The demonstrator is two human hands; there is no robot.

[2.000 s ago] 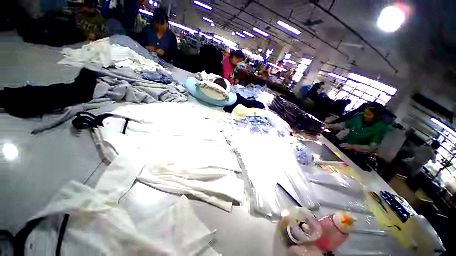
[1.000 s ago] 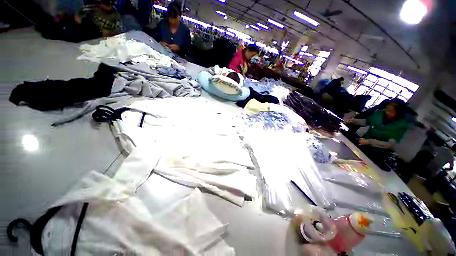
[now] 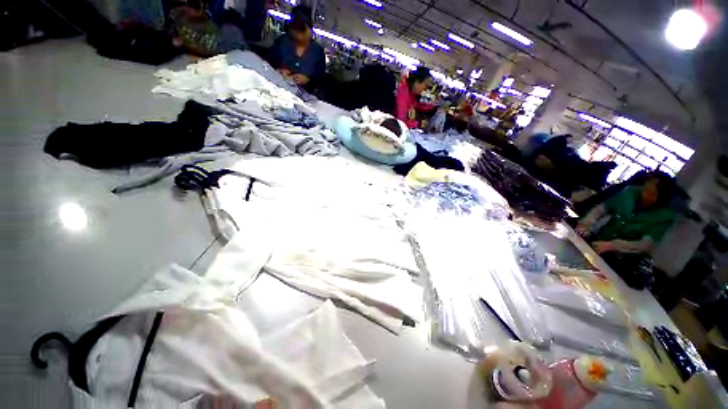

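A white shirt (image 3: 215, 351) lies nearest me on the table, cut off by the bottom edge. A black hanger (image 3: 77, 358) is in its neck, its hook pointing left. A narrow black strip (image 3: 146, 355) crosses the cloth beside it. Beyond lies a layered stack of white shirts (image 3: 319, 216), with black hooks (image 3: 195, 177) bunched at its left end. Neither of my hands can be made out. A small orange-pink patch shows on the near shirt at the bottom edge; I cannot tell what it is.
Clear poly bags (image 3: 479, 279) lie right, with a thin dark stick (image 3: 500, 318). A tape roll (image 3: 519, 375) and pink bottle (image 3: 571, 379) stand near right. Black cloth (image 3: 128, 142), grey garments (image 3: 279, 132) and a light-blue ring (image 3: 371, 144) lie beyond. People work around the table.
The whole view has shifted, so the table's things sit further right in the picture. The near shirt's hanger hook, cut off at first, now shows fully. The small orange-pink patch has appeared.
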